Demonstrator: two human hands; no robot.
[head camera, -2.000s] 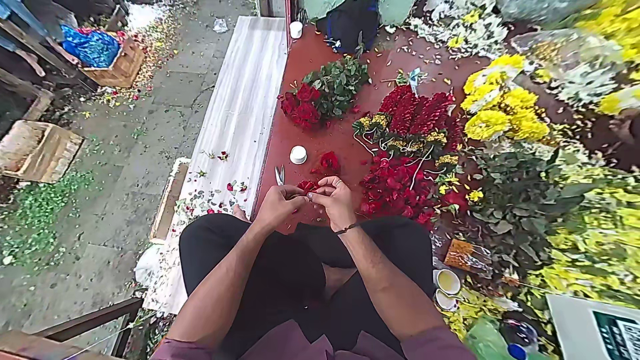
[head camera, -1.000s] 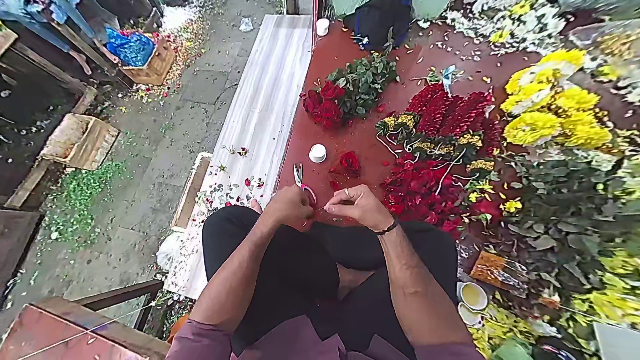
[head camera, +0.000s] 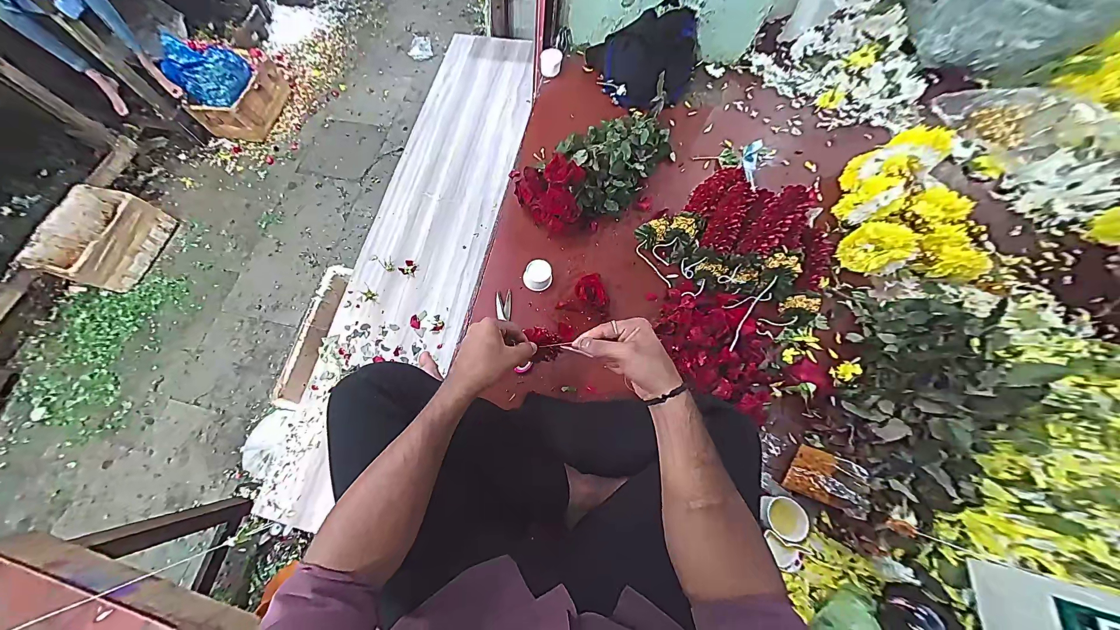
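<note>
My left hand (head camera: 488, 353) is closed around a pair of scissors (head camera: 503, 305), blades pointing up past the fingers, and its fingertips also hold one end of a thin strand. My right hand (head camera: 632, 354) pinches the other end, a ring on one finger and a dark band at the wrist. Red petals (head camera: 544, 343) lie at or just behind the strand; whether they are on it I cannot tell. Just beyond are a loose red rose (head camera: 590, 290) and a white thread spool (head camera: 537, 276). Right of my right hand spreads a heap of red petals (head camera: 713, 346).
Rose stems with leaves (head camera: 617, 162), red garlands (head camera: 757, 214) and yellow chrysanthemums (head camera: 914, 206) lie on the red surface. A white board (head camera: 437, 184) strewn with cuttings runs along the left. A cup (head camera: 786, 519) stands near my right knee. A person's limbs show at the upper left.
My hands have moved apart, and the thin strand now shows stretched between them. The view has shifted somewhat.
</note>
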